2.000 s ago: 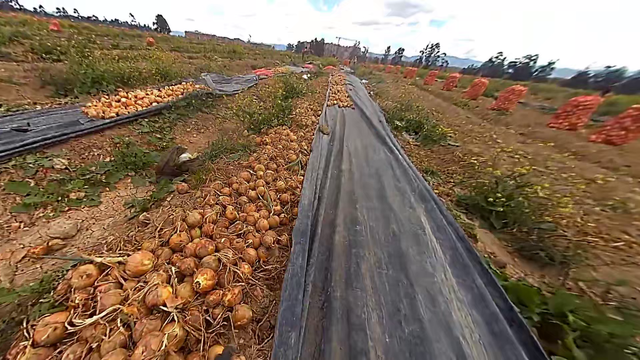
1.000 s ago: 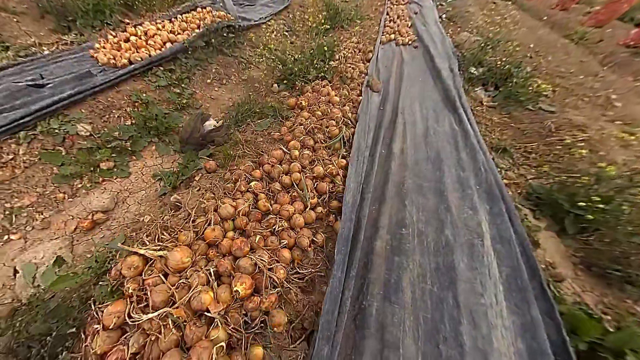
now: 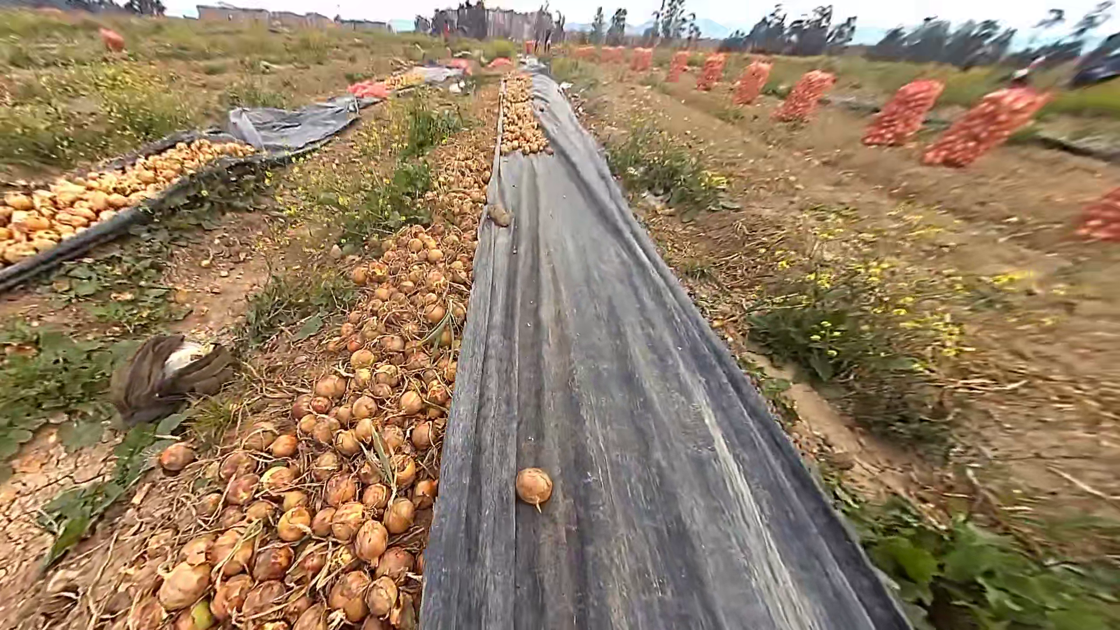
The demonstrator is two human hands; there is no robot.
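Neither my left hand nor my right hand shows in the head view. A single onion (image 3: 534,486) lies on the near part of a long dark fabric sheet (image 3: 604,367). Along the sheet's left edge runs a row of loose onions (image 3: 350,516) with dry tops, on the soil. Farther off, a heap of onions (image 3: 521,118) rests on the far part of the same sheet. A small brownish lump (image 3: 499,215) sits at the sheet's left edge.
Left, another dark sheet (image 3: 293,127) bears onions (image 3: 114,197). A crumpled dark cloth (image 3: 166,378) lies on the ground nearer. Filled red mesh sacks (image 3: 984,127) stand in a line at the right. Weeds (image 3: 840,332) grow beside the sheet.
A single onion now lies on the near part of the sheet, where the earlier frames show bare fabric. The view has tilted up again since one second ago.
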